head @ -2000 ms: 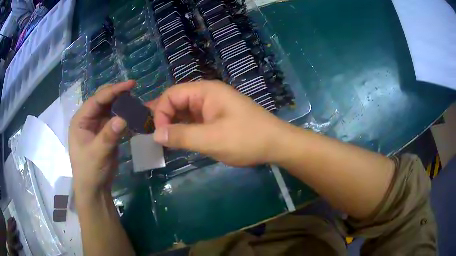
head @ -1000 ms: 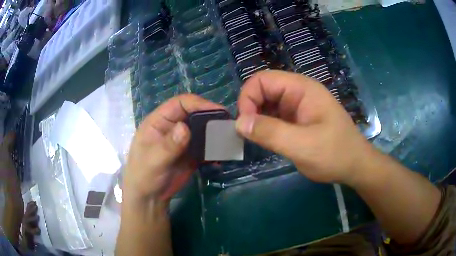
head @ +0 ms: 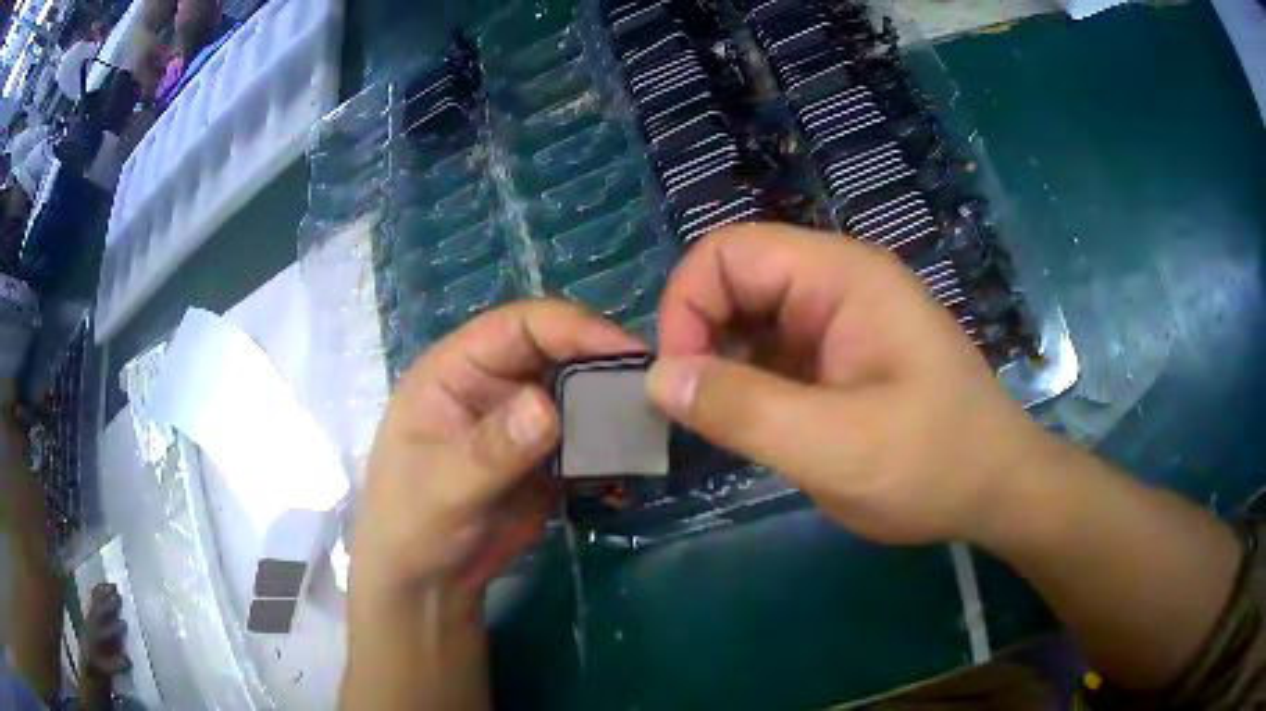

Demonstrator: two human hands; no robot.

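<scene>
My left hand (head: 472,445) holds a dark rounded module (head: 604,364) by its left edge, its leads at the lower end. A plain grey adhesive pad (head: 615,425) lies over the module's face, with the dark rim showing at the top and left. My right hand (head: 805,375) pinches the pad's upper right corner between thumb and index finger. Behind the hands is the clear blister tray (head: 555,188), with dense rows of dark modules (head: 843,125) on the right and a few modules (head: 442,100) at the upper left.
A white partitioned tray (head: 215,153) is at the upper left. A white curled liner (head: 243,417) and two grey pads (head: 276,595) lie on the white sheet at left. Another person's hand (head: 103,632) shows at the lower left. Clear tape (head: 968,600) is on the green mat.
The grey pad has moved left and down from beside the module to over its face, nearly lined up with its edges. Both hands keep their grips.
</scene>
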